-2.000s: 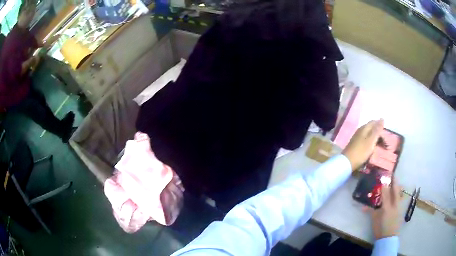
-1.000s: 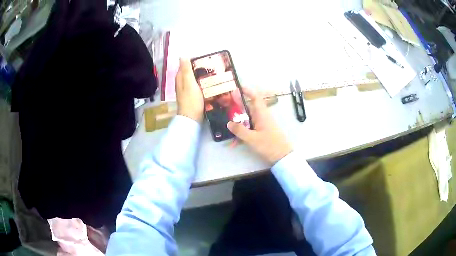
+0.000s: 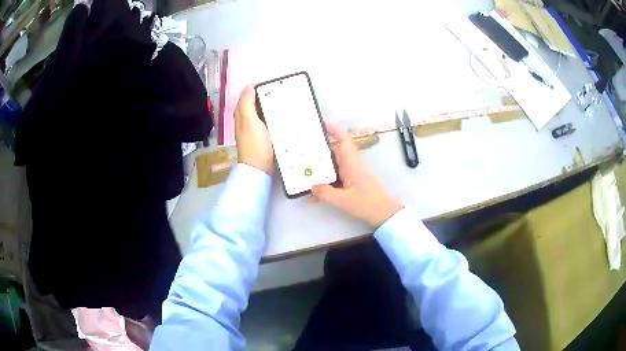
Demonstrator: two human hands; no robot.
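Note:
A smartphone (image 3: 296, 134) with a black edge and a bright, mostly white screen is held upright over the white table, near its front edge. My left hand (image 3: 252, 134) holds its left side, fingers partly hidden behind it. My right hand (image 3: 357, 182) is at its lower right side, with the thumb at the bottom of the screen. Thread snips (image 3: 407, 140) lie on the table to the right of my right hand, blades pointing away from me.
Black garments (image 3: 110, 151) hang over the table's left side, with pink cloth (image 3: 106, 329) below. A measuring tape (image 3: 473, 116) runs along the table (image 3: 467, 171). A dark phone-like object (image 3: 500, 35) lies on white paper (image 3: 542, 103) at right, near a small dark object (image 3: 563, 131).
The phone screen has changed from a dark and pink picture to mostly white. The view has swung right since the earliest frame. Both hands stay at the phone.

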